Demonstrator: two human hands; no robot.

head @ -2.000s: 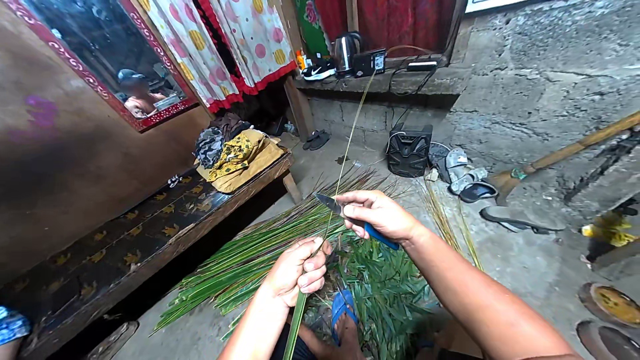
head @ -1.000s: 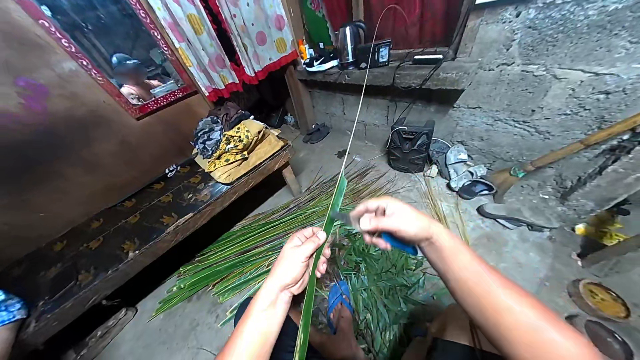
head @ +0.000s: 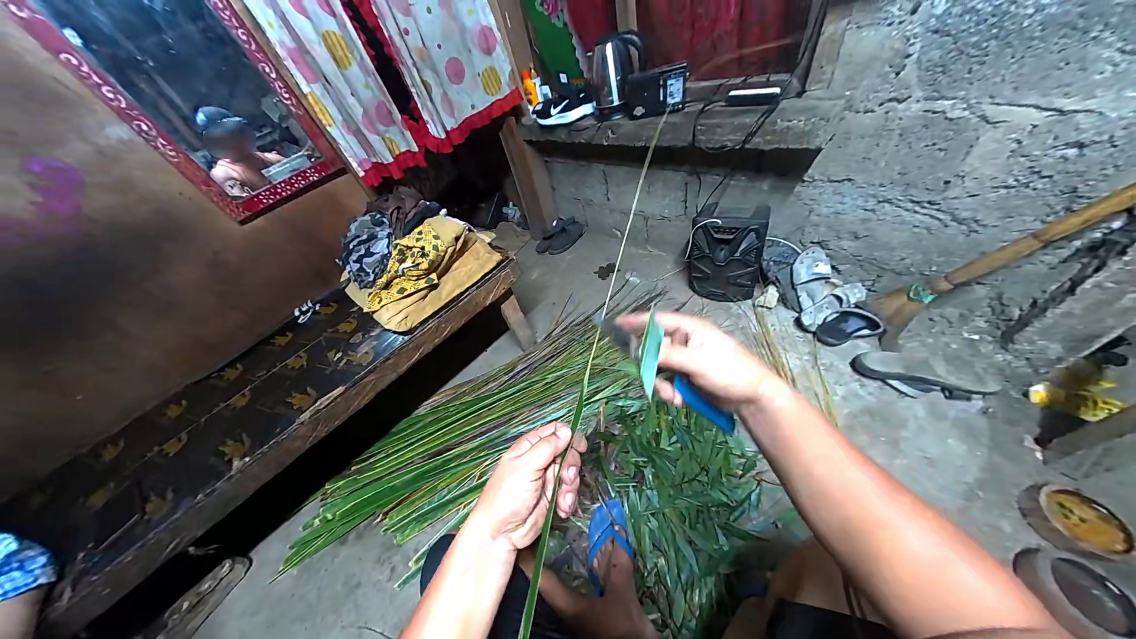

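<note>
My left hand pinches a long green palm leaflet, whose thin pale midrib rises toward the window ledge. To its right, my right hand grips a knife with a blue handle; its blurred dark blade lies beside the midrib. A short strip of green leaf shows at the fingers of that hand. Behind and left of my hands, a bundle of long palm leaflets lies on the floor. Stripped leaf pieces form a heap below my right hand, next to my foot in a blue flip-flop.
A low bench with folded clothes stands at the left. A black speaker, several sandals and a broom are by the concrete wall. An electric kettle stands on the ledge. Someone's patterned garment shows at the left edge.
The broad leaf blade seen above my left hand one second ago is gone from the upper part, where bare midrib shows. A cut strip now shows at my right hand.
</note>
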